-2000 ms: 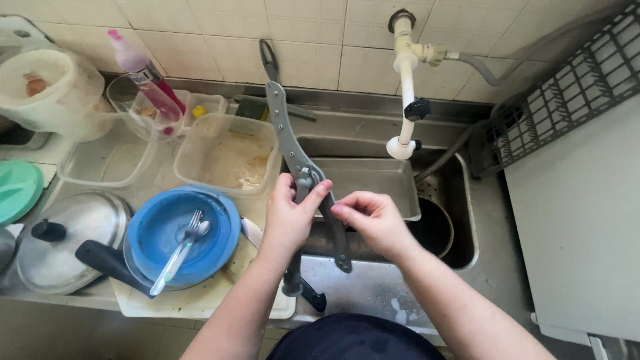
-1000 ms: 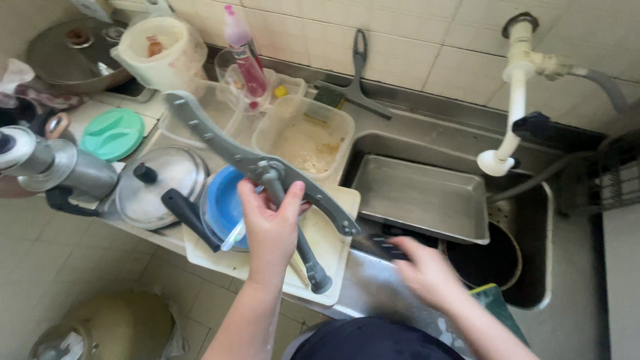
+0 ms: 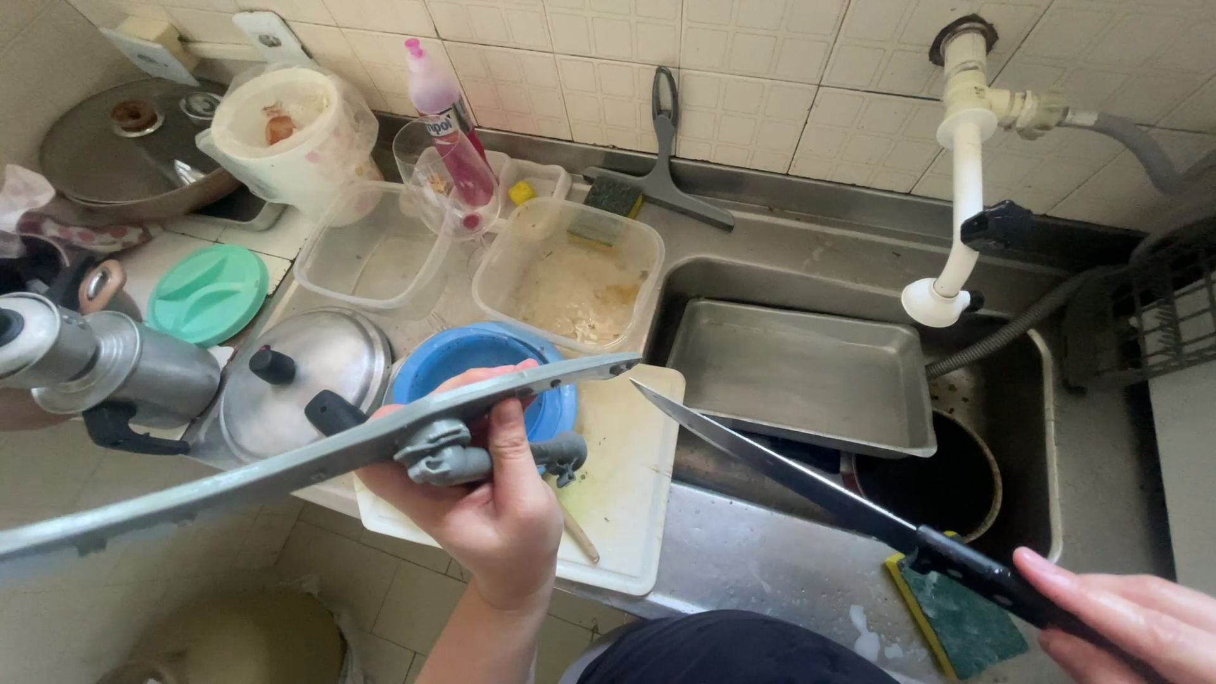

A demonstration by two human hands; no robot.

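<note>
My left hand (image 3: 494, 484) holds a long, curved grey plastic arm (image 3: 313, 446) by its central hub; it looks like a dishwasher spray arm. One end of it reaches past the lower left edge of the view. In my right hand (image 3: 1111, 608), at the lower right, is a kitchen knife (image 3: 798, 465) by its black handle. Its pointed tip is close to the right end of the grey arm; whether they touch I cannot tell. Below the knife handle lies a green and yellow scouring sponge (image 3: 959, 617) on the steel counter.
A metal baking pan (image 3: 807, 370) and a dark round pan (image 3: 931, 484) lie in the sink under a white tap (image 3: 964, 209). Left of them are a white cutting board (image 3: 627, 513), a blue bowl (image 3: 475, 351), clear plastic containers (image 3: 570, 275) and a pot lid (image 3: 313, 389).
My right hand has come to hold a knife; two seconds ago its fingers were at the grey arm. The grey arm has tilted flatter in my left hand. The view has shifted.
</note>
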